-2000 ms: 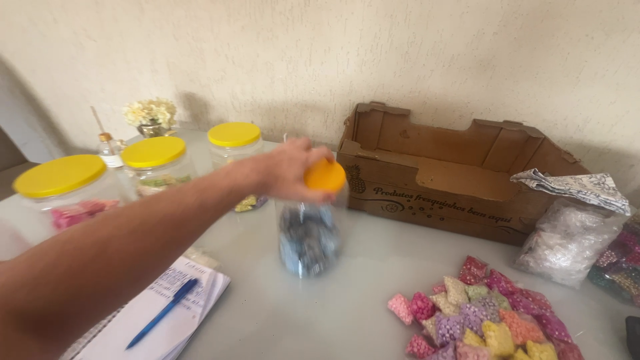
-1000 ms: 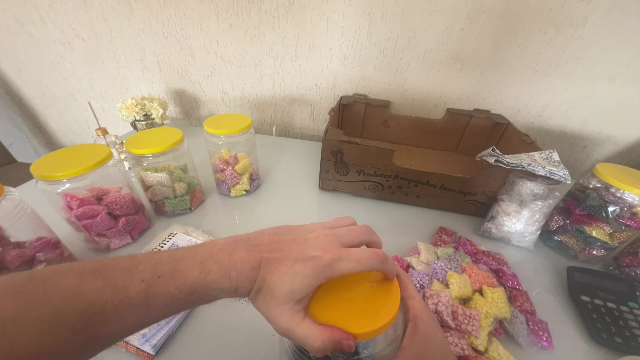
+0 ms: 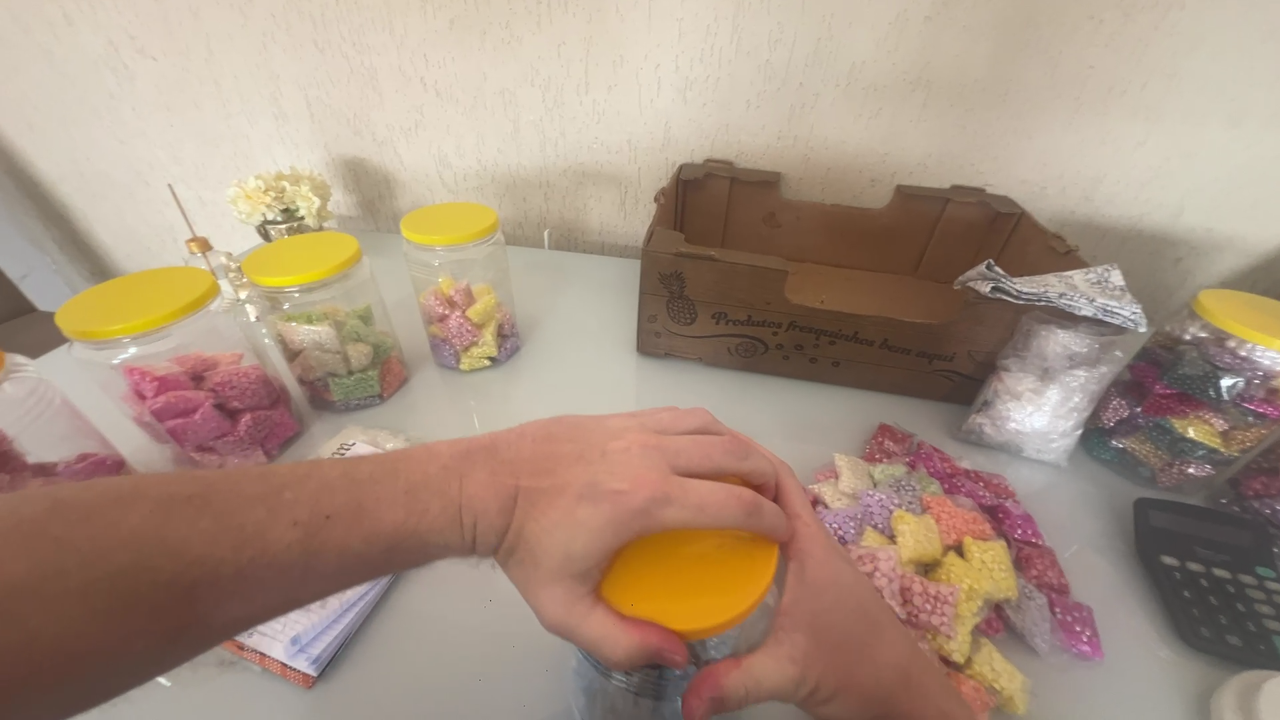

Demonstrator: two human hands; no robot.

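My left hand (image 3: pixel 640 520) grips the orange-yellow lid (image 3: pixel 695 580) of a clear plastic jar (image 3: pixel 625 690) at the bottom middle, thumb at the front edge and fingers over the far side. Around the jar's upper side, just under the lid, my right hand (image 3: pixel 830 610) is wrapped. The jar's contents are mostly hidden. Right of my hands lies a heap of small clear packets of colored beads (image 3: pixel 950 560). Under my left forearm, a spiral notebook (image 3: pixel 320 630) is partly covered.
Yellow-lidded jars of bead packets (image 3: pixel 215 400), (image 3: pixel 340 350), (image 3: pixel 465 300) line the left. A cardboard box (image 3: pixel 800 340) stands by the wall, with a clear bag (image 3: pixel 1050 380) beside it. At right are another jar (image 3: pixel 1180 400) and a calculator (image 3: pixel 1215 580). Flowers (image 3: pixel 280 198) stand behind.
Two seconds ago one hand held the jar by its lid, farther back on the table. The jar is now nearer, with both hands on it. The view has shifted somewhat.
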